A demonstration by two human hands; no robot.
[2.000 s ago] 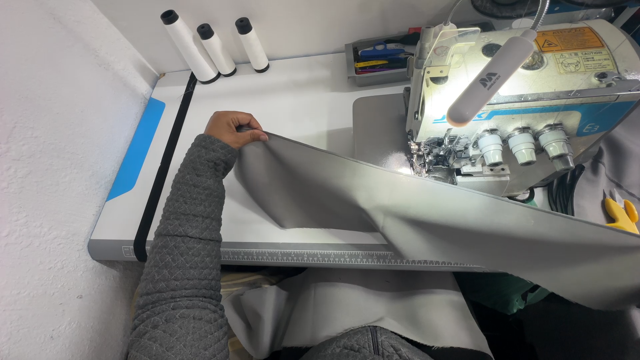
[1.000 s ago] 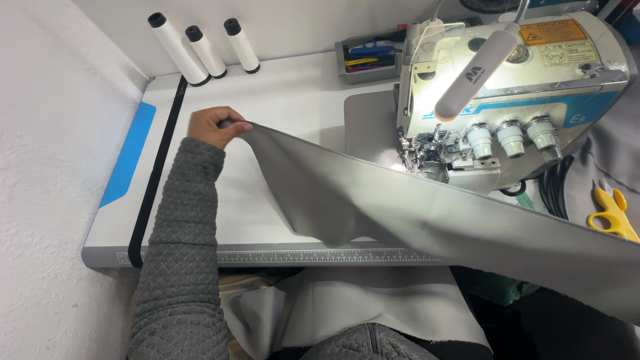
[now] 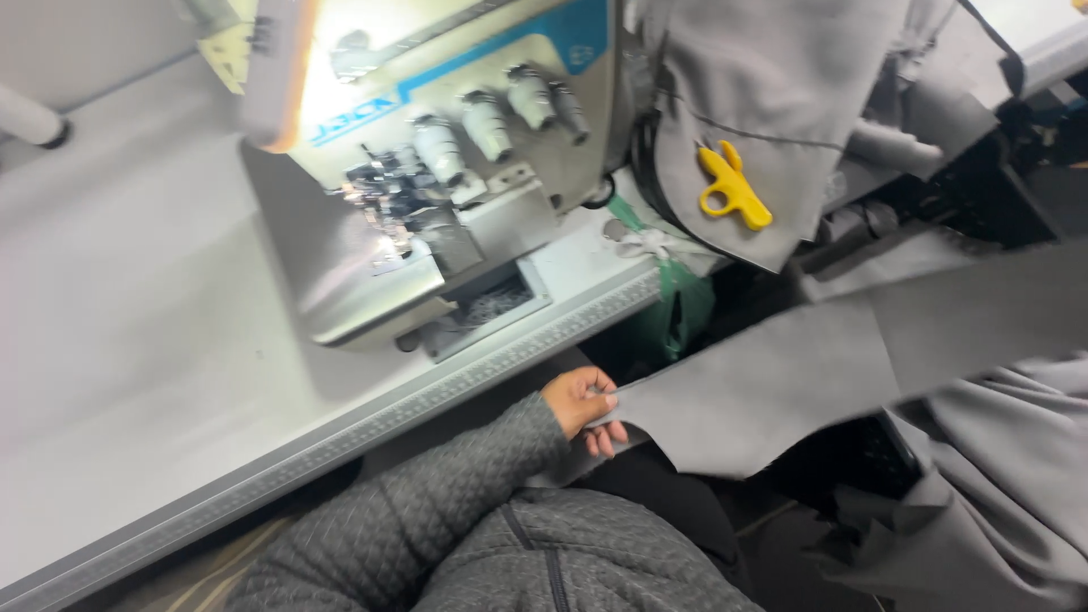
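My left hand [image 3: 586, 410] pinches the end of a long grey fabric piece [image 3: 765, 365] in front of my body, just off the table's front edge. From there the fabric stretches away to the right and leaves the view. My right hand is out of view. A Jack overlock sewing machine [image 3: 459, 127] stands on the white table [image 3: 127, 340] with its lamp lit, up and to the left of my hand. Its needle area shows no fabric in it.
Yellow thread snips [image 3: 733, 187] lie on grey fabric [image 3: 756, 76] right of the machine. Green material [image 3: 676, 310] hangs at the table edge. More grey cloth [image 3: 1003, 476] is heaped at the lower right. A white thread cone [image 3: 30, 119] is at the far left.
My left hand has moved from the tabletop left of the machine to in front of my body, still holding the fabric's end. The fabric no longer lies across the table. The view has swung right.
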